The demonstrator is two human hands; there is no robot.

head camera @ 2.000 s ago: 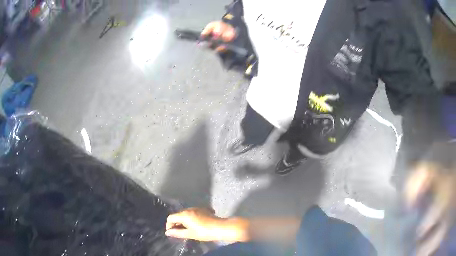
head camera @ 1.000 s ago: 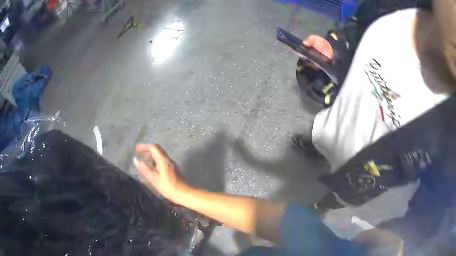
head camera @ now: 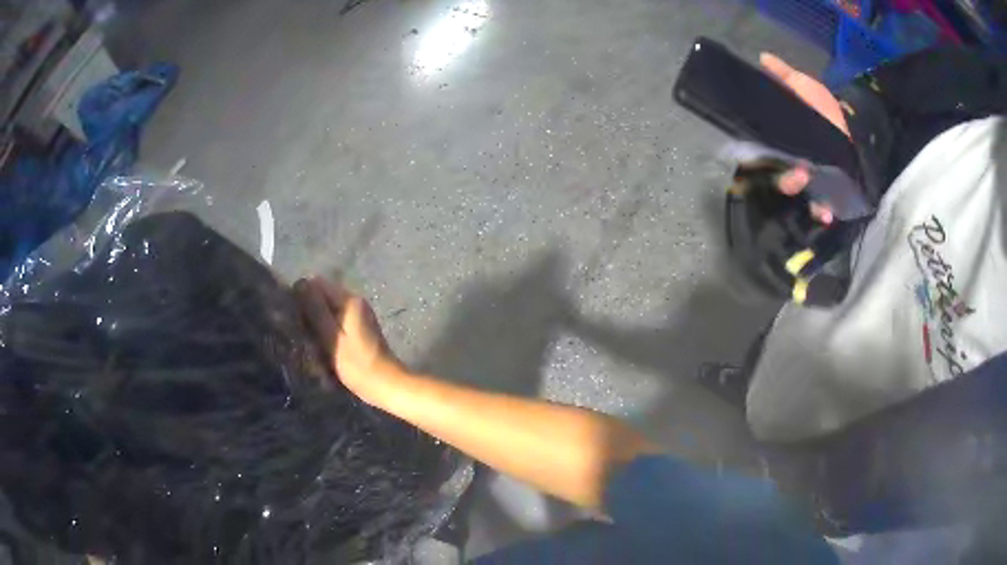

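A black garment (head camera: 210,364) under clear shiny film fills the lower left. The loose, crinkled end of the clear film (head camera: 144,204) sticks out past its top. My right hand (head camera: 342,337) reaches in from the lower right and touches the garment's right edge. Its fingertips are dim against the dark film, and I cannot tell if they grip it. My left hand is not in view.
A person in a white printed shirt (head camera: 872,331) and dark jacket stands close at the right, holding a black phone (head camera: 762,105). Blue plastic (head camera: 122,105) lies at the upper left. Blue crates (head camera: 806,20) are at the upper right. White tape (head camera: 266,232) marks the floor.
My right hand has gone up and left from the lower garment, was raised with fingers apart, and is now against the garment's edge. The other person and phone appear farther right.
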